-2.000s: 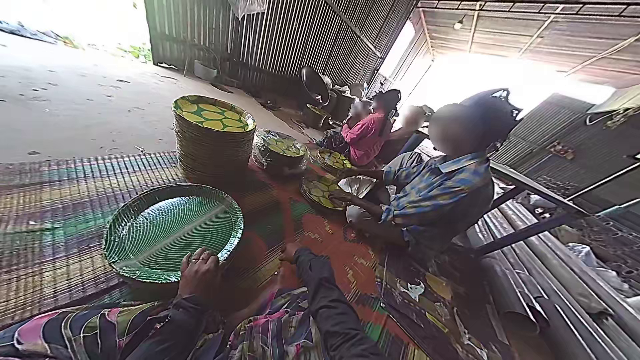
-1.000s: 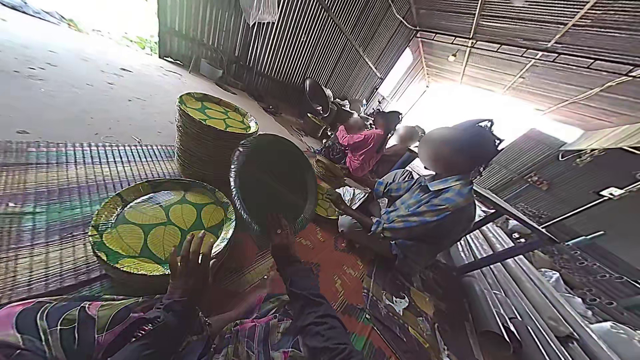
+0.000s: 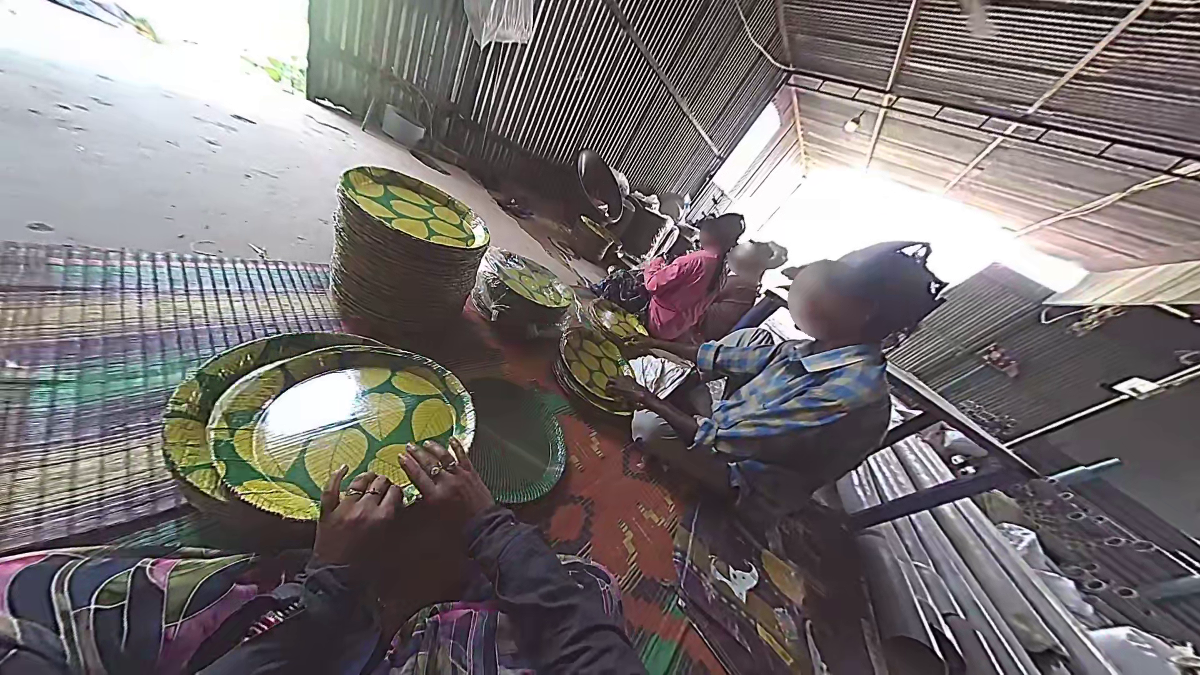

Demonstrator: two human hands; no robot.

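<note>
A round green plate with a yellow leaf pattern (image 3: 403, 412) lies tilted and off-centre on a stack of like plates (image 3: 192, 441) in front of me. Both my hands are on its near right rim. My left hand (image 3: 361, 511) has its fingers over the edge, and my right hand (image 3: 450, 478) grips the same rim just to the right; both thumbs are hidden. Right of the stack, a plain green plate with a ribbed rim (image 3: 539, 450) lies on the mat, partly behind the leaf plate and my right hand.
A tall stack of leaf-patterned plates (image 3: 408, 253) stands beyond, beside a plastic-wrapped stack (image 3: 530, 286). At right a co-worker in a checked shirt (image 3: 797, 394) touches another plate stack (image 3: 592, 366). Farther back sits a person in pink (image 3: 680, 291). Metal rolls (image 3: 975, 553) lie at the right.
The dark green plate that my right hand held upright a second ago now lies on the mat at the right. My right hand has moved left to the leaf plate, which now sits shifted on its stack.
</note>
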